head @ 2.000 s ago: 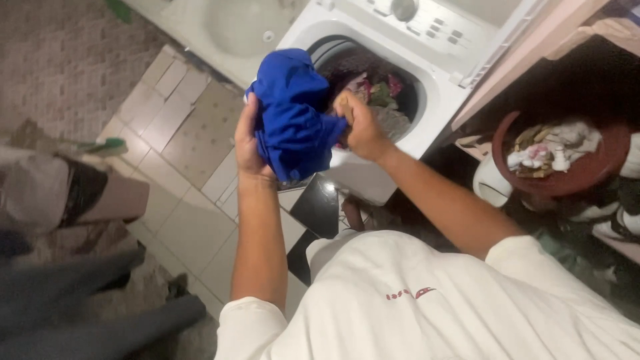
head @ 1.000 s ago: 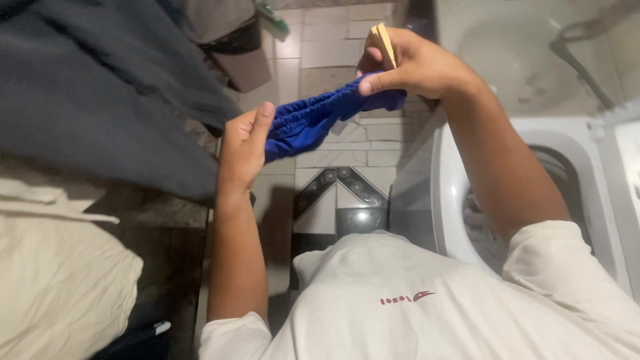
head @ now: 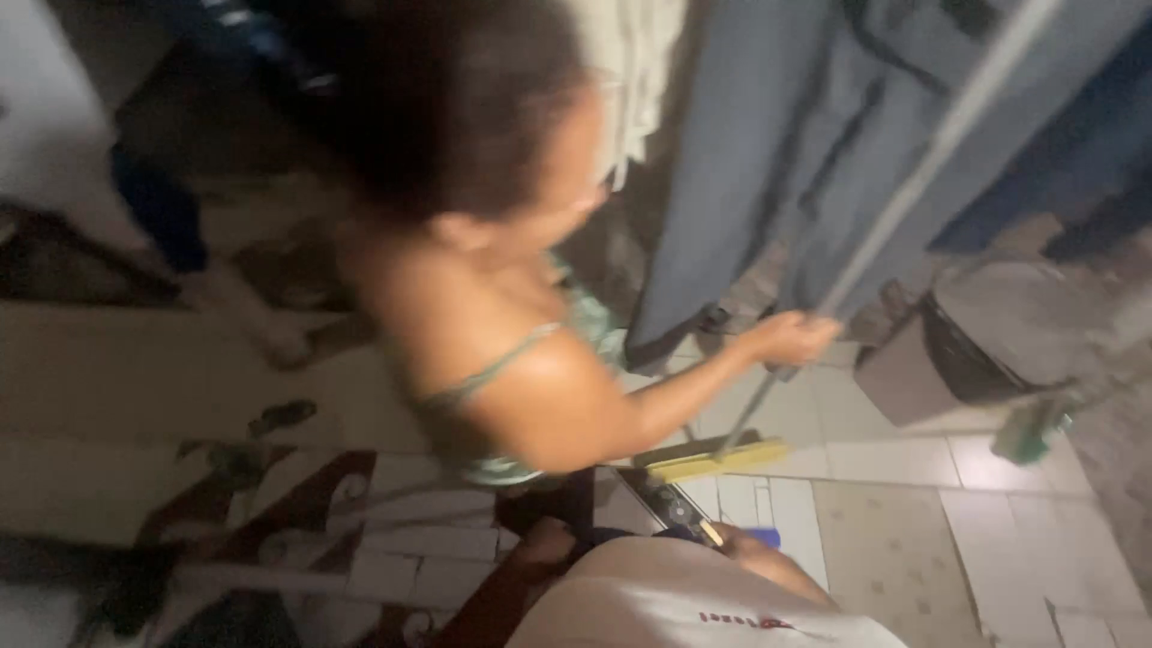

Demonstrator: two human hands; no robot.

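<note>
At the bottom of the head view, my right hand is by my waist, closed around a blue cloth garment whose end shows past the fingers. A small pale yellow piece, perhaps a clothespin, sticks out at that hand. My left hand lies at the other side of my shirt front, blurred and in shadow; its fingers and anything in them cannot be made out. Dark blue material shows between the hands, partly hidden by my shirt.
Close in front, another person holds the grey pole of a mop with a yellow head on the tiles. Grey cloths hang behind. A bin stands at right. Another person's leg shows at left.
The view has swung well away from the washing machine. My hands, raised with the blue garment between them a second ago, are now low at my waist. A person with a mop has come into view.
</note>
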